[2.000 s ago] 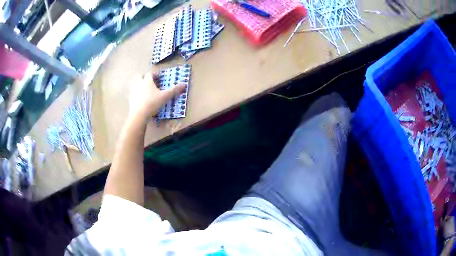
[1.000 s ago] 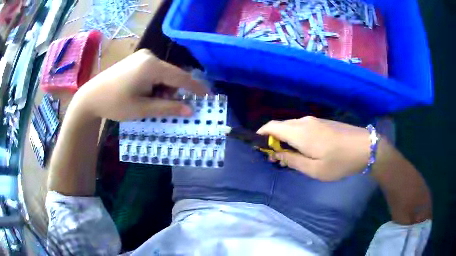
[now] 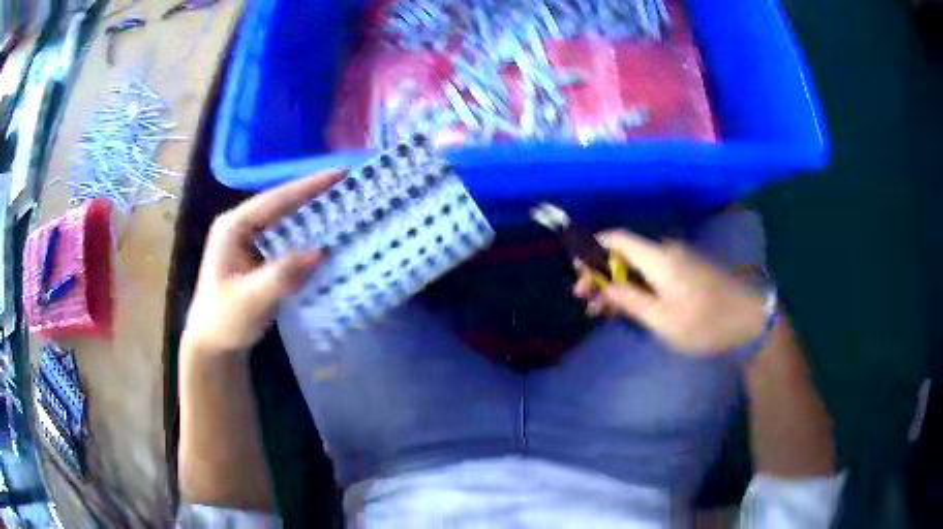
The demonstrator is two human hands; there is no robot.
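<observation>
A silver-grey perforated panel (image 3: 398, 232) with rows of dark holes is tilted above my lap, near the blue bin's front wall. My left hand (image 3: 248, 274) grips its left end, thumb on the face. My right hand (image 3: 677, 294), with a bracelet at the wrist, holds a yellow-and-black hand tool (image 3: 617, 267). The tool's dark working end points up and left, apart from the panel; a small pale shape, blurred, shows at its tip. Whether the tool grips it I cannot tell.
The blue bin (image 3: 496, 170) in front holds loose strips (image 3: 507, 62) on pink bubble wrap (image 3: 662, 88). On the bench (image 3: 134, 258) at left lie thin pale sticks (image 3: 122, 150), a pink packet (image 3: 88, 274) with a blue-handled tool, spare panels (image 3: 60, 398) and small tools.
The view has turned, so the bin sits more central. The panel has tilted, its right end higher, and my left hand now holds its left end. The tool has come away from the panel's edge.
</observation>
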